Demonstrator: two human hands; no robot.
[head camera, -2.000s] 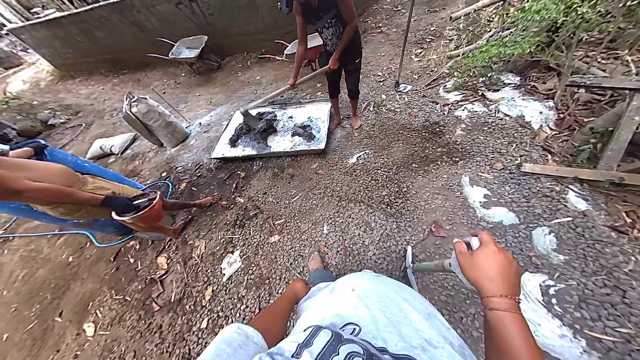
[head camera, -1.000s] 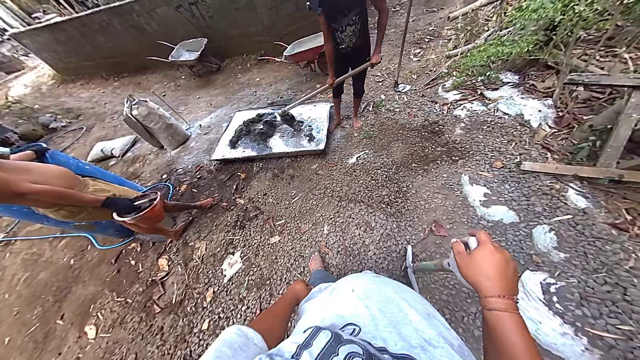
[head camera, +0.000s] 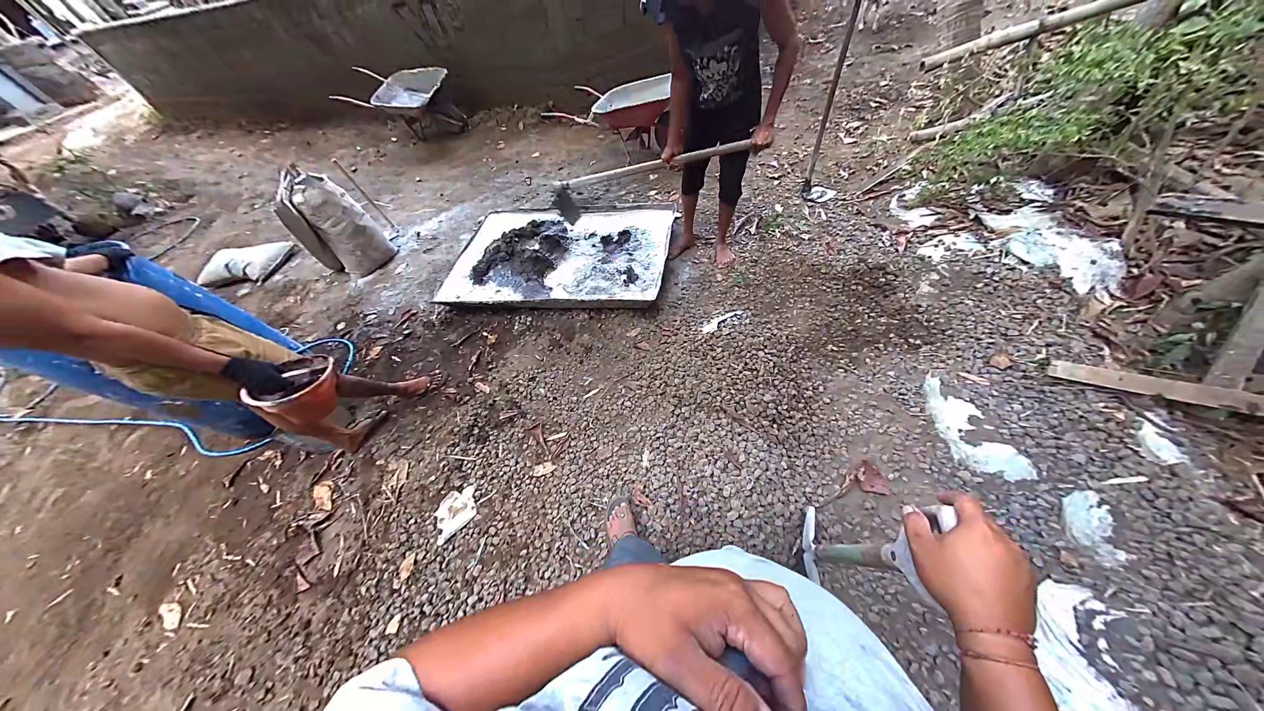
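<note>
My right hand (head camera: 973, 563) is closed around the handle of a shovel (head camera: 854, 555), whose blade edge points down at the gravel just left of the hand. Across the front of my grey shirt (head camera: 839, 632) lies my left hand (head camera: 716, 632), with its fingers bent; what is under them is hidden. Ahead, a shallow mixing tray (head camera: 459, 281) holds dark wet mix and pale powder. A person in dark clothes (head camera: 726, 99) stands behind it, both hands on a long-handled hoe (head camera: 652, 170) with its blade at the tray's back edge.
At left a person's gloved hand (head camera: 259, 377) holds an orange bucket (head camera: 306, 400), near a blue hose (head camera: 197, 444). Sacks (head camera: 346, 222) stand left of the tray. Two wheelbarrows (head camera: 410, 91) are by the concrete wall (head camera: 296, 59). Wooden boards (head camera: 1155, 382) and branches lie at right.
My left hand has come into view over my shirt. The other person's hoe has swung from the mix to the tray's back edge. My right hand stays on the shovel handle.
</note>
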